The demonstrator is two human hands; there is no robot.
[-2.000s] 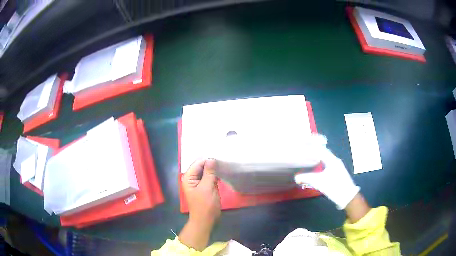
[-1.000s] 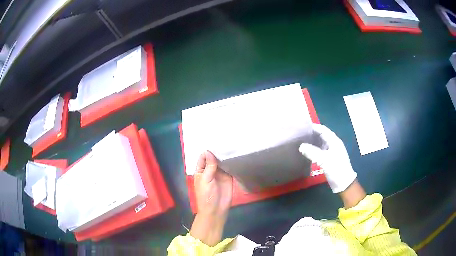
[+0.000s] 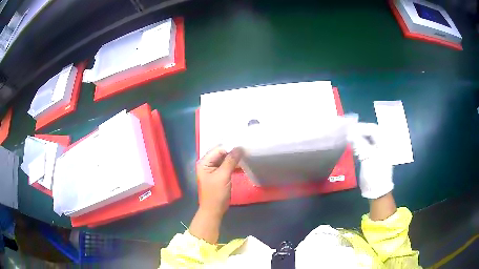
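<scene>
A white box base (image 3: 268,102) with a small dark round mark sits on a red board (image 3: 247,195) in front of me. A grey tablet in a milky sleeve (image 3: 299,165) is tilted over its near side, its grey face towards me. My bare left hand (image 3: 214,176) pinches the sleeved tablet's near left corner between thumb and fingers. My white-gloved right hand (image 3: 372,157) is at its right end, with blurred fingertips; its grip is unclear. A narrow white card (image 3: 395,131) lies on the green belt, partly behind the glove.
At left, a large white box (image 3: 105,163) sits on stacked red boards, near smaller wrapped items on red boards (image 3: 65,107). Another wrapped box (image 3: 136,50) is at upper left. A box with a blue tablet picture (image 3: 428,21) is at the far right on a red board.
My right hand has turned more upright and shifted right, beside the card. My left hand stays at the tablet's left corner. The round mark, covered one second ago, shows again.
</scene>
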